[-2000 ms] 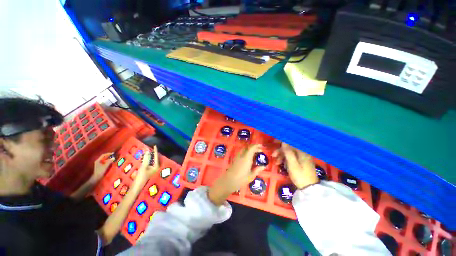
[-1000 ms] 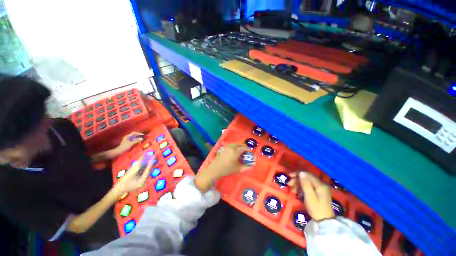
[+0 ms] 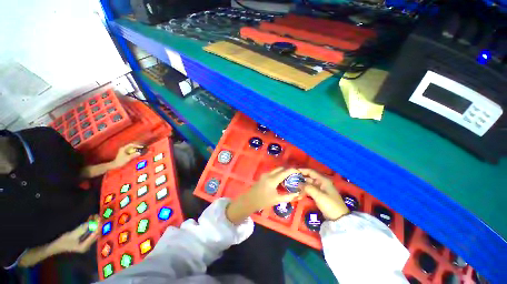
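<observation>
A round smartwatch unit (image 3: pixel 294 182) with a silver rim is held above the red-orange compartment tray (image 3: pixel 236 186). My left hand (image 3: pixel 266 191) grips it from the left side. My right hand (image 3: pixel 325 191) touches its right edge with the fingertips. Other round units sit in the tray's pockets, some dark with small white marks, two greyish at the left. Some pockets left of my hands are empty. The tray's far side is hidden under the shelf edge.
A coworker (image 3: pixel 41 183) at the left handles small units over a second tray (image 3: pixel 180 202) of lit square units. Stacked trays (image 3: pixel 119 119) stand behind. The blue shelf edge (image 3: pixel 267 111) runs above my hands. It bears a black box (image 3: pixel 400 83), yellow paper (image 3: pixel 364 97) and a cardboard strip (image 3: pixel 261 64).
My left hand has moved right with the round unit, from over the tray's left pockets to my right hand. The coworker's near hand has moved to the second tray's left edge.
</observation>
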